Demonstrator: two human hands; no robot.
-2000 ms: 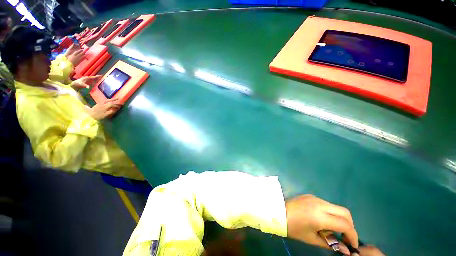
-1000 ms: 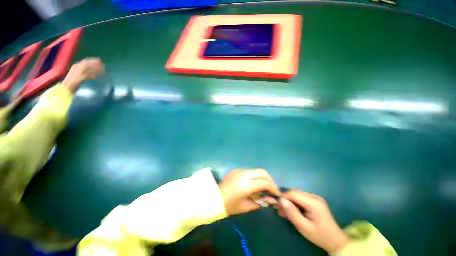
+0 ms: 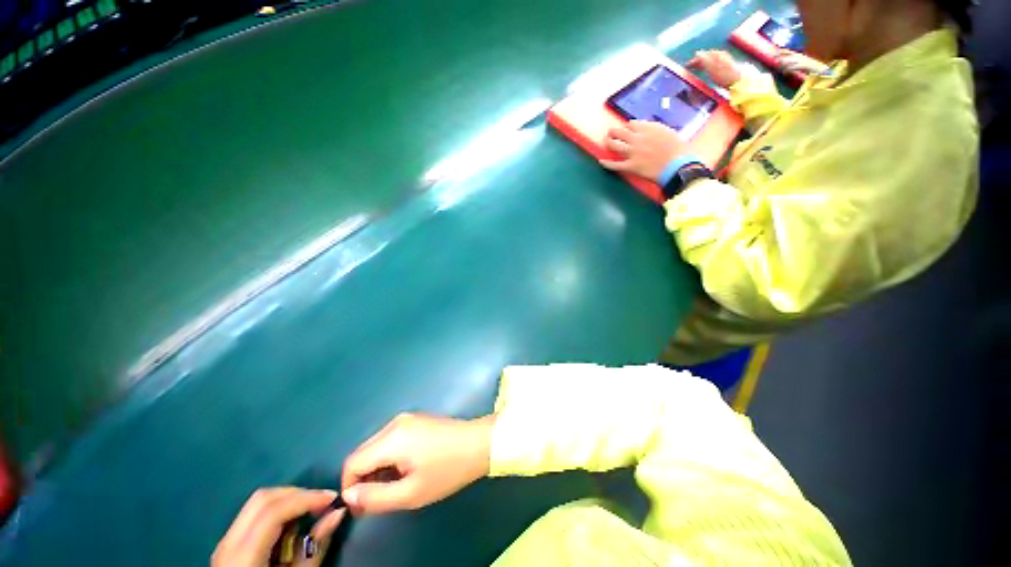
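Observation:
A small dark connector or adapter (image 3: 297, 547) with a yellowish glint is between my fingers low in the view, over the green belt (image 3: 366, 332). My left hand (image 3: 272, 529), cut off by the bottom edge, pinches it. My right hand (image 3: 416, 463) meets the left fingertips with thumb and forefinger closed on a dark end of the same piece. The fingers hide most of the piece, so its exact shape cannot be told. No tablet touches my hands.
On the right a person in a yellow smock (image 3: 843, 188) handles a lit tablet (image 3: 665, 100) on a red-orange foam pad (image 3: 577, 105). Another pad with a tablet (image 3: 776, 33) lies beyond. A red edge (image 3: 6, 482) shows at far left. Dark racking (image 3: 55, 39) stands behind.
The view has swung from the left-hand neighbour, past the tablet on its pad, to the right-hand neighbour. Both hands stay together on the small dark piece.

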